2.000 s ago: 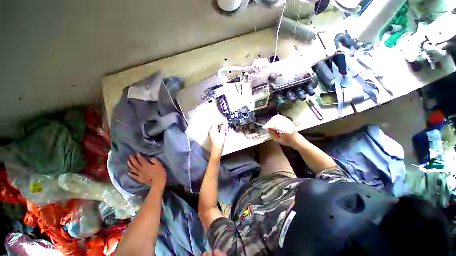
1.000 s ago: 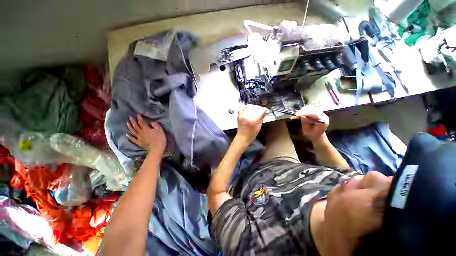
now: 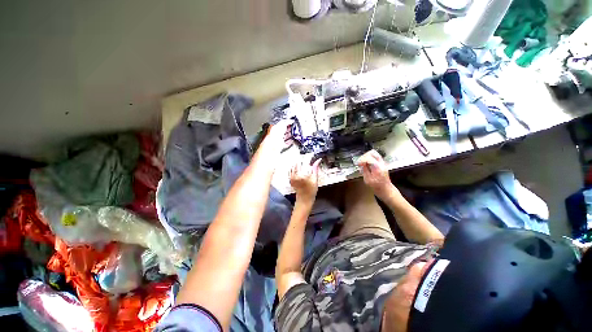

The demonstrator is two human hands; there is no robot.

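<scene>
My left hand [image 3: 278, 134] reaches in from the bottom left, and its fingertips are at the needle area [image 3: 311, 139] of the pale overlock machine [image 3: 337, 117]. Whether the fingers hold anything cannot be made out. My right hand is out of the picture. A seated person in a camouflage shirt and dark cap has both hands low at the machine's front, at the open looper area [image 3: 344, 155]. Fine detail at the fingertips is blurred.
A grey-blue garment heap [image 3: 195, 168] lies left of the machine. A dark-red tool [image 3: 417, 141] and grey strips [image 3: 483, 110] lie to its right. Thread cones [image 3: 306, 6] stand above. Orange cloth [image 3: 78, 266] and clear plastic lie lower left.
My left hand has left the garment heap and moved up and right to the needle area. The seated person's hands remain low at the machine, slightly shifted.
</scene>
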